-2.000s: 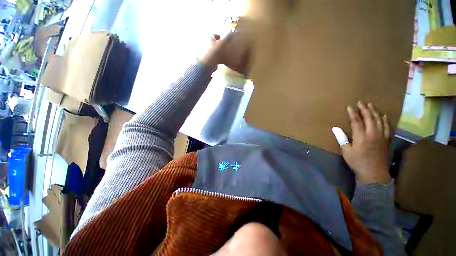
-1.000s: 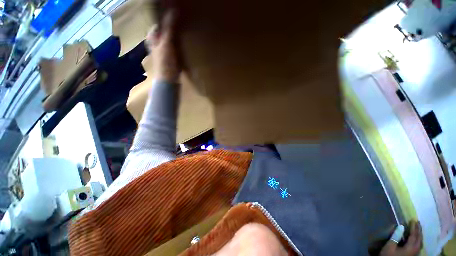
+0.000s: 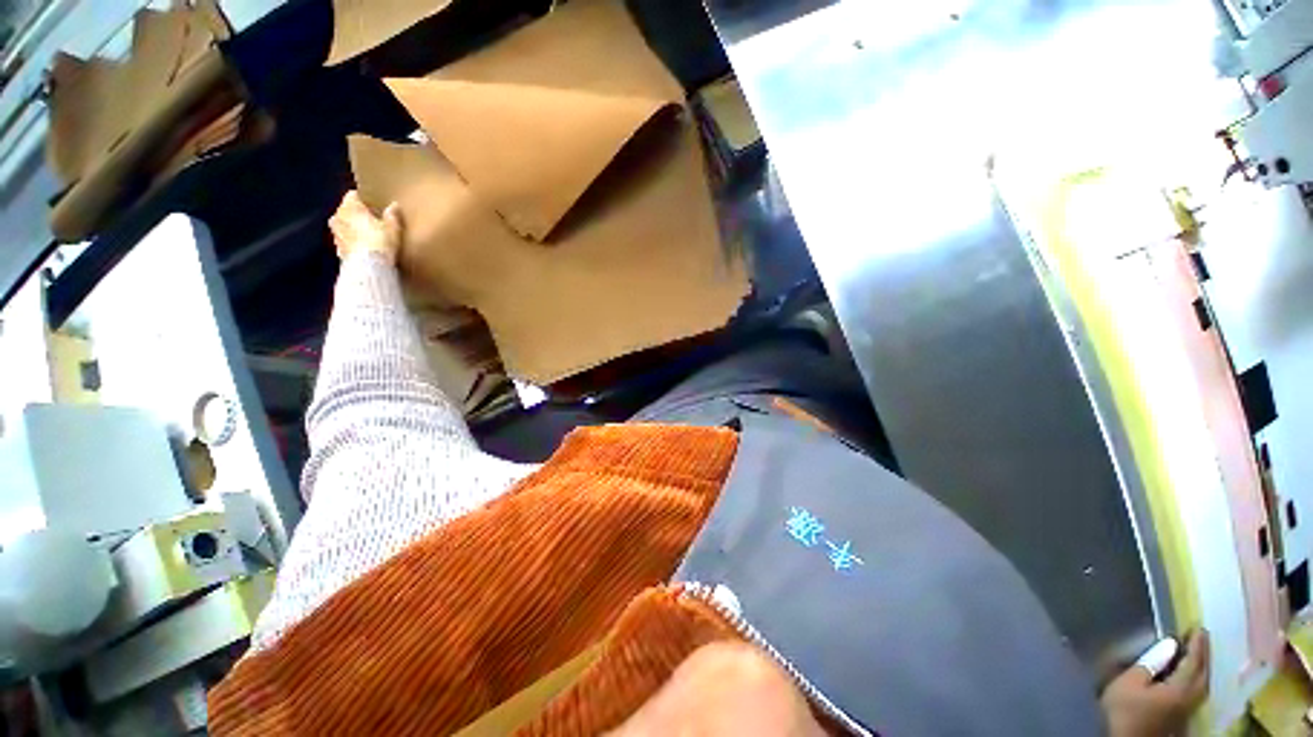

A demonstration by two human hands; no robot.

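A brown cut panel (image 3: 605, 295) lies over dark cloth on my left, with one part folded over on top of it. My left hand (image 3: 367, 231) is at the panel's left edge, its fingers closed on that edge. My right hand (image 3: 1156, 691), small and partly cut off at the lower right, has a white cover on one finger. It touches the lower end of the long guide board (image 3: 1224, 518) with yellow and pink tape; its grip is unclear.
A shiny metal table (image 3: 958, 317) stands between the panel and the board. A white machine head (image 3: 1282, 144) is at the upper right. More brown panels (image 3: 130, 115) hang at the upper left. White machine parts (image 3: 123, 475) stand at the left.
The large panel has come down from in front of the view onto the pieces at my left, with my left hand at its edge. My right hand stays by the board's lower end.
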